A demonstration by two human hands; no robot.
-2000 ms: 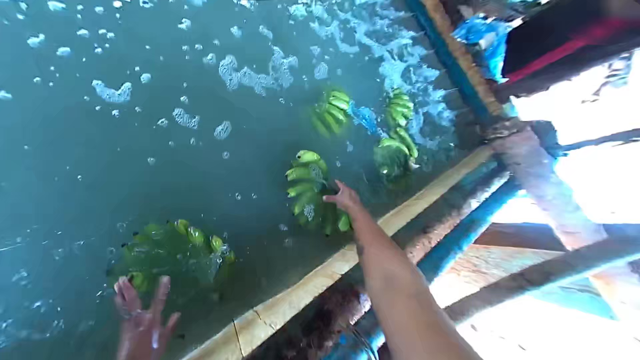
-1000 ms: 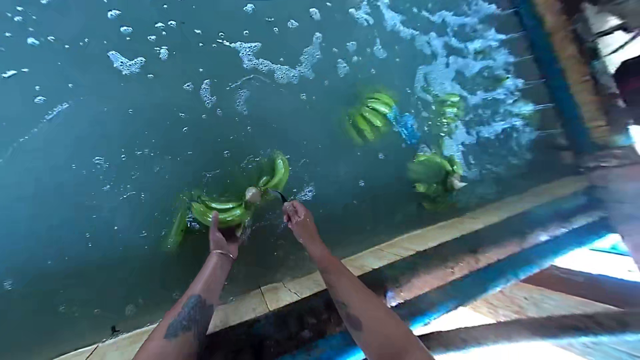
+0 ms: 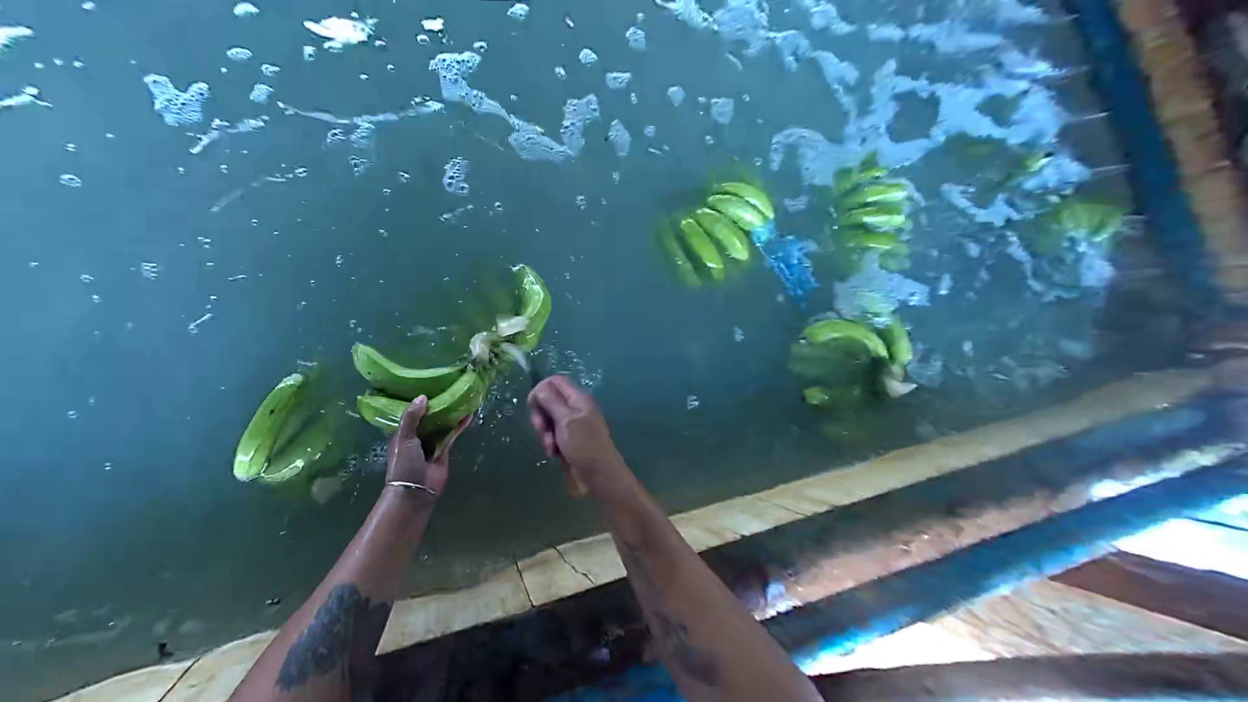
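My left hand (image 3: 421, 447) grips the lower part of a hand of green bananas (image 3: 414, 378) at the water's surface, its pale cut crown turned toward my other hand. A knife is gripped in my right hand (image 3: 570, 424); its handle end shows below my fist and its dark, narrow blade (image 3: 532, 365) points up beside the crown. One banana (image 3: 532, 307) curves up beyond the crown. Left of my left hand, a small cluster of green bananas (image 3: 268, 429) floats apart from the held one.
Farther right float more green bananas (image 3: 721, 229), a piece of blue plastic (image 3: 790, 258), another cluster (image 3: 873, 210) and one near the rim (image 3: 848, 341). White foam drifts on the water. The tank's tiled rim (image 3: 760, 512) and blue pipes (image 3: 994, 575) run below and right.
My left hand, open two seconds ago, now holds bananas. A small cluster now floats separately at the left. My right hand stays near the crown with the knife. The view has shifted.
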